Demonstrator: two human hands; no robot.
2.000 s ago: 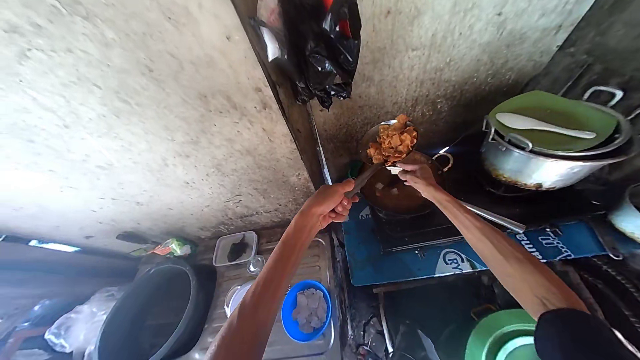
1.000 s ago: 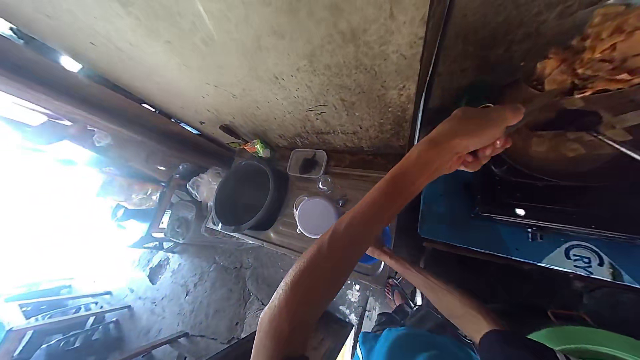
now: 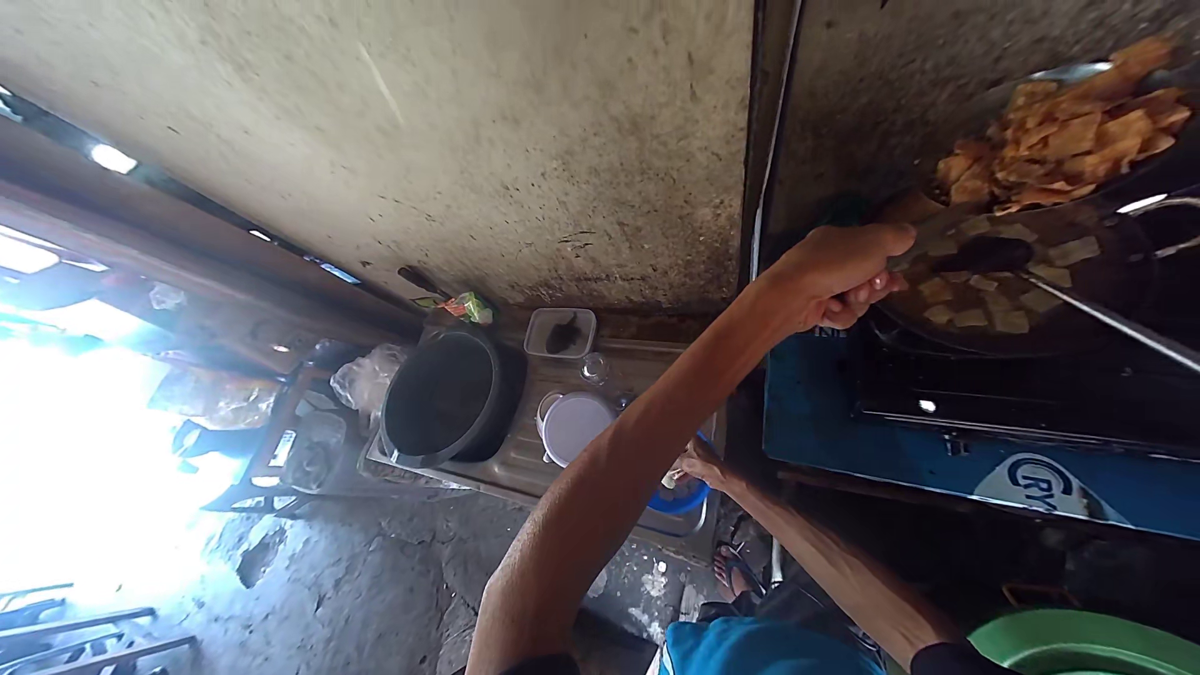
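My left hand is closed around the handle of a strainer heaped with fried orange-brown pieces, held at the upper edge of a wok. Pale flat squares lie in oil in the wok. A dark-headed metal utensil rests among them. Passing beneath my left forearm, my right hand is in a blue bowl with whitish pieces. My forearm partly hides the bowl, and whether those fingers grip a piece cannot be made out.
A blue-fronted gas stove carries the wok. On the metal counter stand a large dark tub, a clear plastic container, a small glass jar and a white-lidded container. A green basin is at lower right.
My right hand has gone from the wok to the blue bowl. The heaped strainer stays at the wok in my left hand. The view has swung strongly to the left.
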